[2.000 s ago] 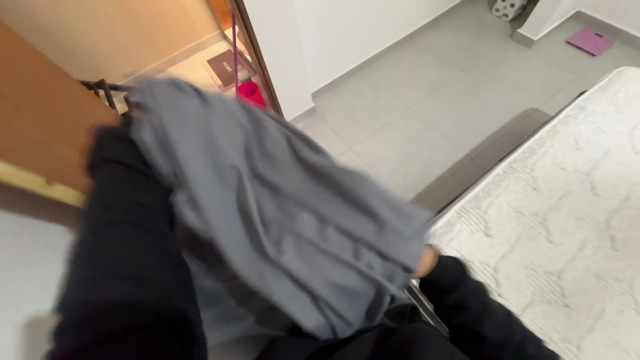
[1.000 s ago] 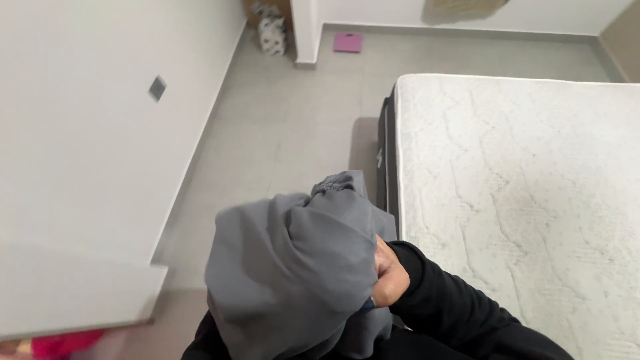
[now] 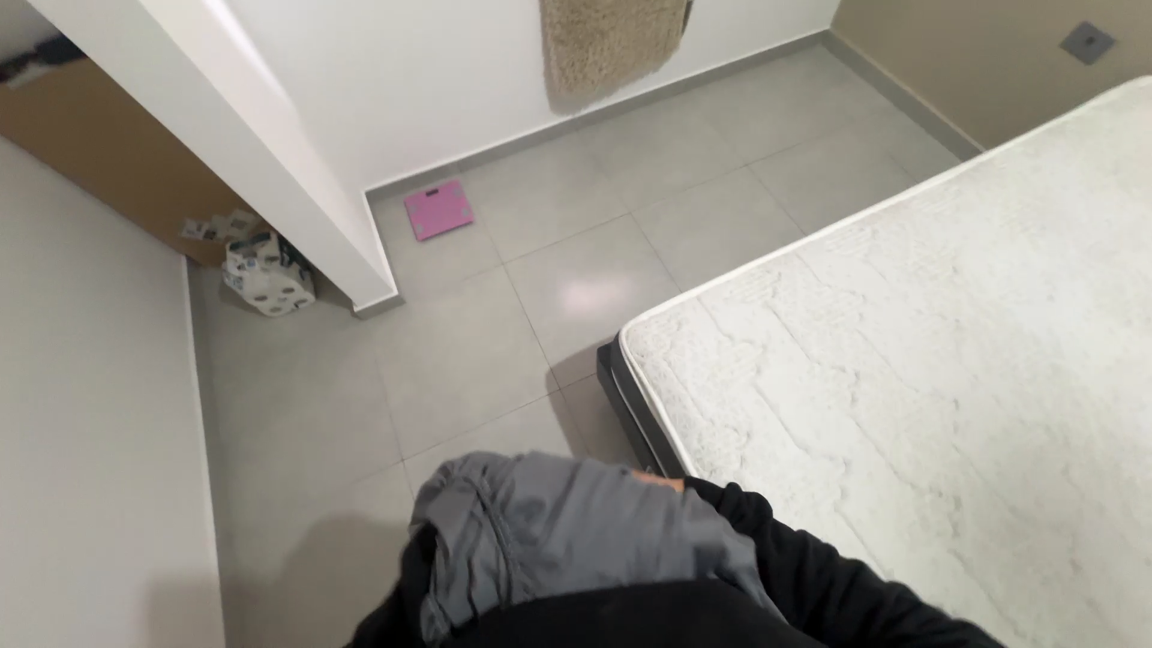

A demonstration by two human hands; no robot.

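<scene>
A bundle of grey fabric (image 3: pixel 576 522) is held close against my body at the bottom centre. My right hand (image 3: pixel 659 481) shows only as a small strip of skin at the bundle's upper right edge, against the cloth; the rest of it is covered. A black sleeve runs from there to the lower right, beside the mattress. My left hand is hidden behind or under the fabric, with only a bit of black sleeve showing at the lower left.
A bare white patterned mattress (image 3: pixel 900 360) on a dark base (image 3: pixel 639 418) fills the right. A pink bathroom scale (image 3: pixel 438 211), a pack of paper rolls (image 3: pixel 268 274) and a wall pillar (image 3: pixel 234 135) stand ahead. A beige shaggy mat (image 3: pixel 612 49) hangs by the far wall.
The grey fabric, stretched out between both arms two seconds ago, is now gathered in a bundle against my body. The view has swung from the doorway toward the far wall.
</scene>
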